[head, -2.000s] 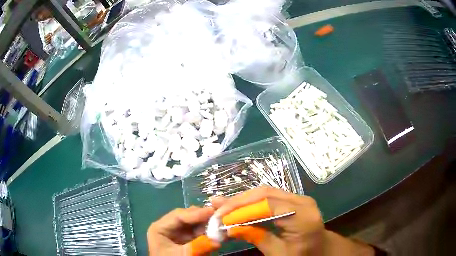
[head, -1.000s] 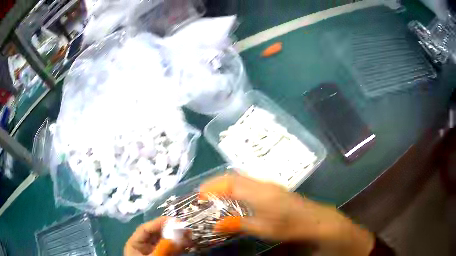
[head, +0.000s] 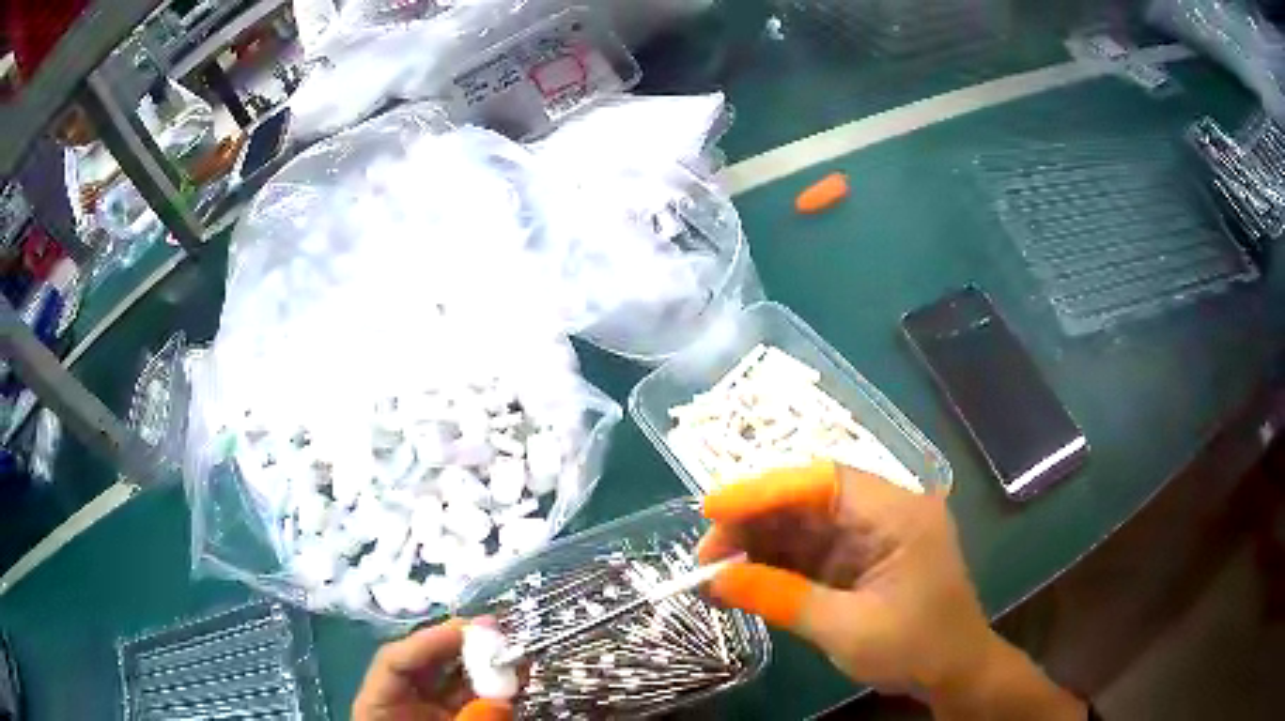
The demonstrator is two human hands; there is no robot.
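My left hand (head: 430, 679), cut off by the bottom edge, pinches a white plastic cap (head: 489, 659). A thin metal rod (head: 606, 614) slants up to the right from the cap, with a whitish far end. My right hand (head: 722, 547) has that end between its thumb and a finger; the index finger in its orange cot is raised apart. Both hands are over the front of a clear box of rods (head: 684, 641). More white caps (head: 423, 493) fill a large clear bag (head: 226, 528) behind my left hand.
A clear box of white sleeves (head: 881, 423) stands behind my right hand. A smartphone (head: 994, 395) and slotted tray (head: 1127, 233) are right. Another slotted tray (head: 219, 669) is bottom left. A loose orange finger cot (head: 822, 193) and smaller bag (head: 648, 254) lie farther back.
The view has shifted, so bench items appear farther left and lower. My right hand first reached over the rod box, then rose; its fingers are now at the rod's far end.
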